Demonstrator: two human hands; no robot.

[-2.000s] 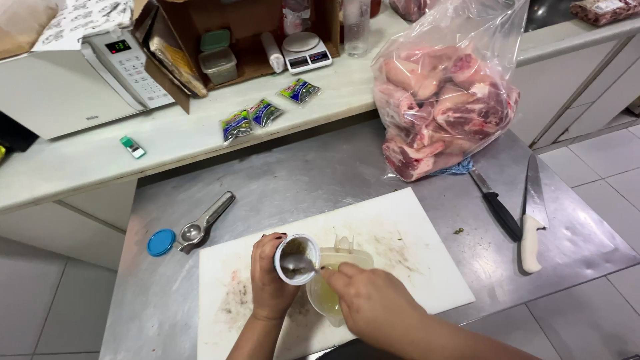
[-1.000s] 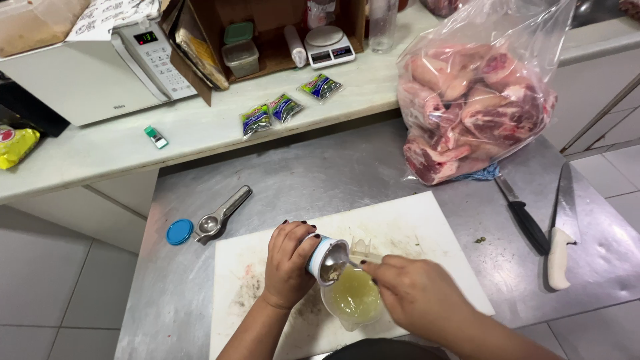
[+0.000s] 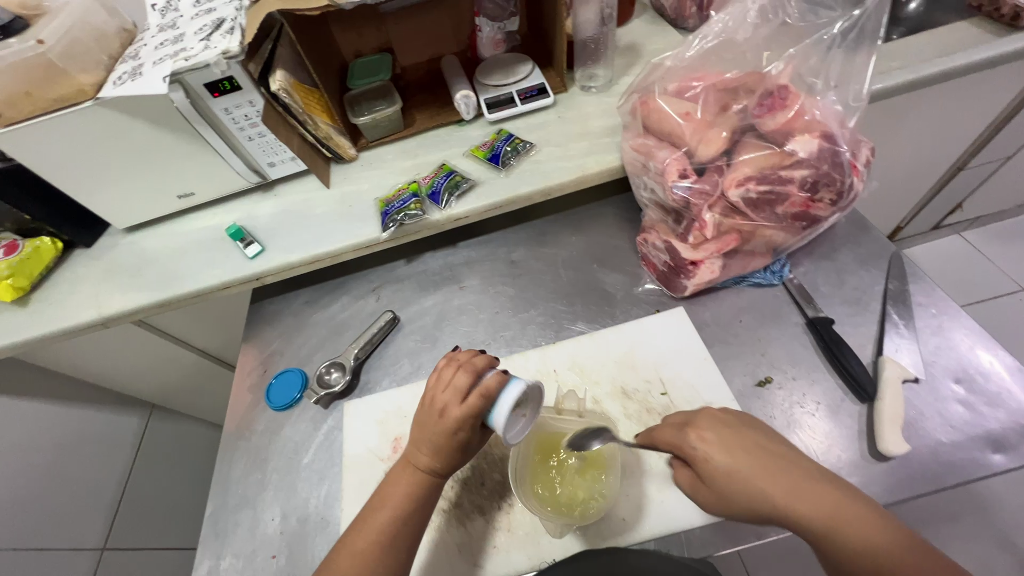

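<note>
My left hand (image 3: pixel 456 412) grips a small white tub (image 3: pixel 516 410), tipped on its side with its mouth facing right, at the upper left rim of a translucent plastic container (image 3: pixel 520 472). Yellow-green liquid (image 3: pixel 570 480) fills part of that container, which stands on a white cutting board (image 3: pixel 664 360). In my right hand (image 3: pixel 712 460) is a metal spoon (image 3: pixel 590 438), its bowl over the liquid. A metal citrus squeezer (image 3: pixel 348 364) lies left of the board beside a blue lid (image 3: pixel 286 389).
A clear bag of raw meat (image 3: pixel 744 176) stands behind the board at right. A black-handled knife (image 3: pixel 836 348) and a white-handled knife (image 3: pixel 892 384) lie beyond the board's right edge. Seasoning packets (image 3: pixel 446 186), a kitchen scale (image 3: pixel 514 84) and a microwave (image 3: pixel 144 152) are on the marble counter.
The spoon, at the tub's mouth in the earlier frames, is now apart from it over the liquid. The tub, upright two seconds ago, has been tipped toward the container.
</note>
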